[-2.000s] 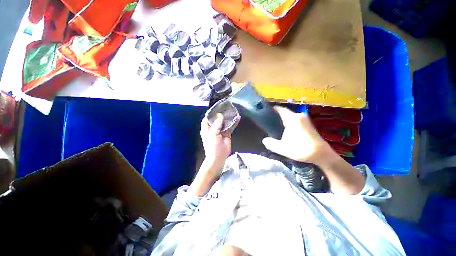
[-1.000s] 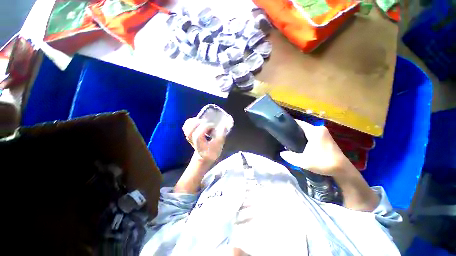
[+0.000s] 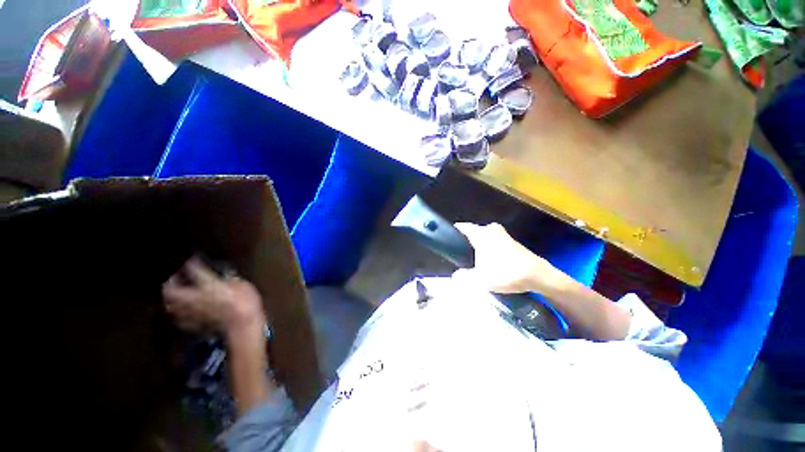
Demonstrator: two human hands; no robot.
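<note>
My left hand [image 3: 207,296] is inside the open cardboard carton [image 3: 287,291] at the lower left, blurred and in shadow. I cannot tell whether its fingers hold a piece. Grey sewn pieces [image 3: 207,371] show dimly in the carton below my left wrist. My right hand [image 3: 503,256] is closed around the grey handheld trimmer [image 3: 432,229], whose flat head points up and left over my lap, below the table edge. A pile of small grey sewn pieces [image 3: 455,88] lies on the table, mostly on the white sheet [image 3: 309,106].
Orange pouches with green parts [image 3: 600,53] lie on the brown table [image 3: 671,150], with green fabric [image 3: 759,26] at its far right. Blue bins [image 3: 238,141] stand below the table at left, and another blue bin [image 3: 750,274] stands at right. A yellow strip [image 3: 583,207] runs along the table edge.
My left hand has moved from in front of my lap down left into the carton; the grey piece it held is no longer visible. The trimmer has moved slightly left and down. The view has turned.
</note>
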